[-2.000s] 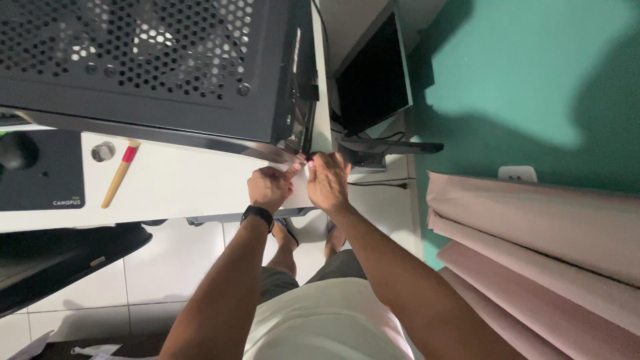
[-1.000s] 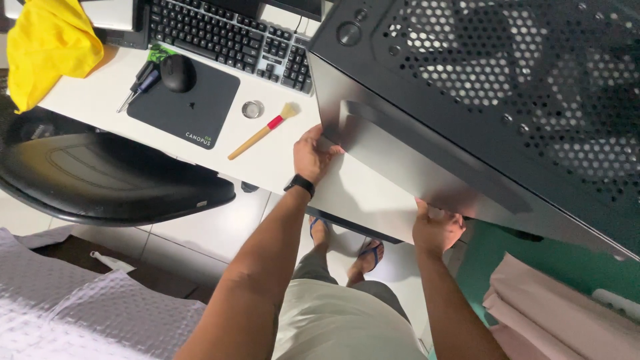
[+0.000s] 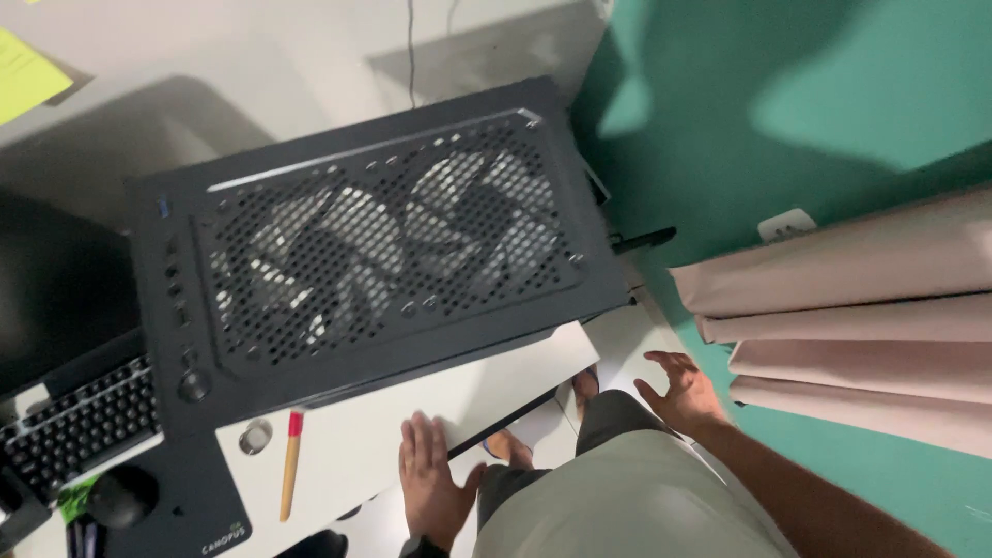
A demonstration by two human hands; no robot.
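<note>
A black desktop computer case (image 3: 380,248) with a perforated top panel stands on the white desk (image 3: 349,442), two fans showing through the holes. Below its front edge, my left hand (image 3: 434,480) rests on the desk's edge, fingers extended and holding nothing. My right hand (image 3: 682,391) hangs in the air to the right of the desk corner, fingers spread and empty. Left of my left hand lies a brush with a wooden handle and red band (image 3: 291,465), its bristles hidden by the case. Beside the brush is a small round container (image 3: 255,437).
A black mouse (image 3: 122,496) sits on a dark mouse pad (image 3: 198,496), near a keyboard (image 3: 85,426) and a dark monitor (image 3: 62,271). Pink fabric panels (image 3: 852,287) stand at the right, by a white wall socket (image 3: 787,225) on the green wall.
Both hands have let go of the case's lower edge, which they touched a second ago. The case now sits farther back from the desk's front edge. The view has shifted strongly.
</note>
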